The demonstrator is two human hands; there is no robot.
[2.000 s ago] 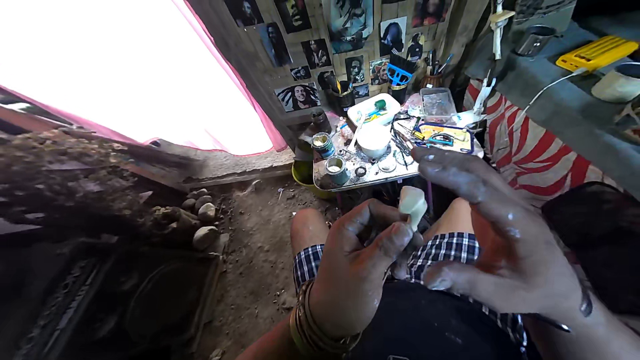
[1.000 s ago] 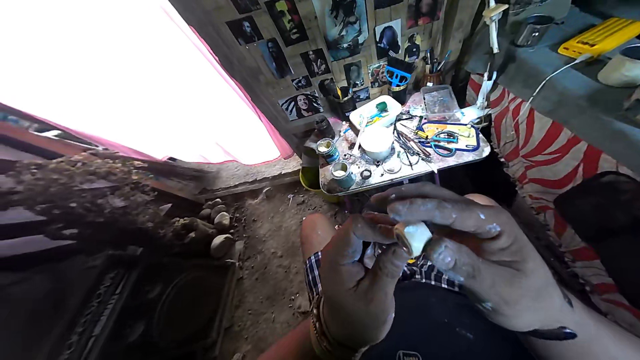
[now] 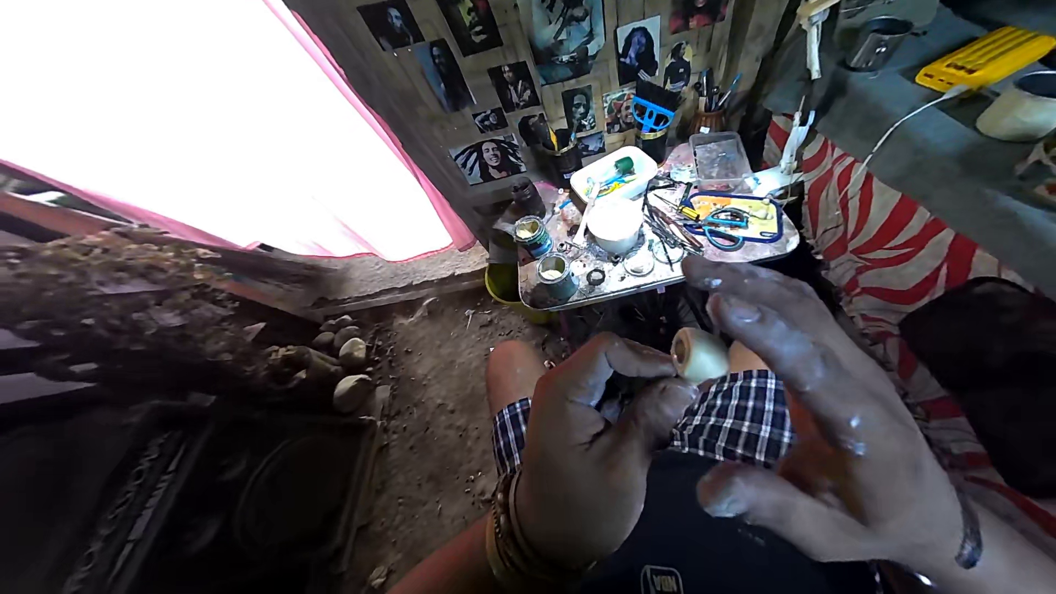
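A small pale, rounded piece with a hole in its end is pinched between the thumb and forefinger of my left hand, above my lap. Its material cannot be told. My right hand is spread just to the right, thumb apart from the fingers, holding nothing. Whitish smears mark its fingers. Bracelets circle my left wrist, and a dark band is on the right one.
Ahead, a small worktable bears jars, a white tub, a white tray, scissors and several tools. A yellow case lies on the grey surface at right. Stones lie on the dirt floor at left.
One second ago both hands were at the pale piece; now my right hand has opened away from it to the right. My left hand still holds it.
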